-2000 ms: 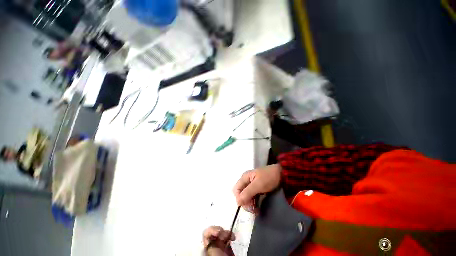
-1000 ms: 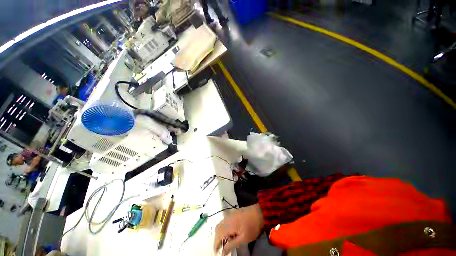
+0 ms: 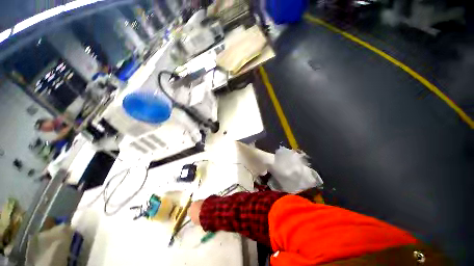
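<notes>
My right hand is at the end of the red-black checked sleeve, blurred, beside a long yellow pen-like tool on the white table. The fingers are mostly hidden, and I cannot tell whether they touch or grip it. A small yellow cup stands just left of the tool, with blue-green and dark items at it. Part of the green-handled tool shows below the sleeve. My left hand is not in view.
A black adapter and looped cable lie beyond the cup. A white machine with a blue fan stands behind. A whitish plastic bag hangs at the table edge. A person is far left.
My right hand has moved from the table's near edge across to the yellow tool by the cup. The sleeve now covers part of the table. The view has shifted, and my left hand left it earlier.
</notes>
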